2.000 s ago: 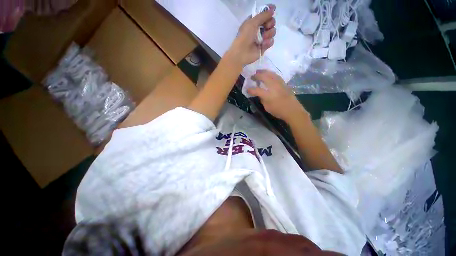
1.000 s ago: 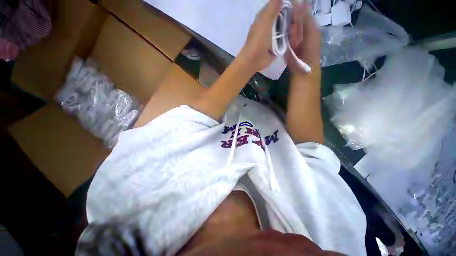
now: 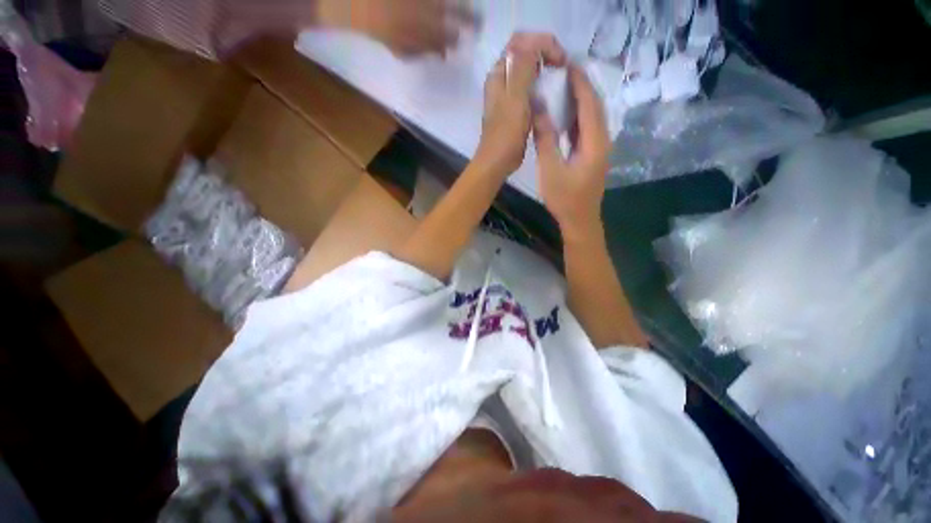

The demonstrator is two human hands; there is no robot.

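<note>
A white power adapter [image 3: 553,94] is held between my two hands above the white paper, near the table edge. My left hand [image 3: 510,102] is on its left side, with the fingers bent over its top. My right hand [image 3: 578,153] grips it with thumb and fingers from the right and below. Its cord is mostly hidden by the fingers, and I cannot tell if a bag is around it.
Unpacked adapters [image 3: 678,76] with cords lie at the top right. A heap of empty poly bags [image 3: 806,255] lies at the right. An open carton [image 3: 125,347] with bagged adapters [image 3: 219,240] stands at left. Another person's blurred hand [image 3: 408,22] reaches over the white paper [image 3: 408,77].
My hands have come down and turned around the adapter, and the looped cord seen earlier is now mostly hidden. Another person's hand and sleeve have come in at the top left.
</note>
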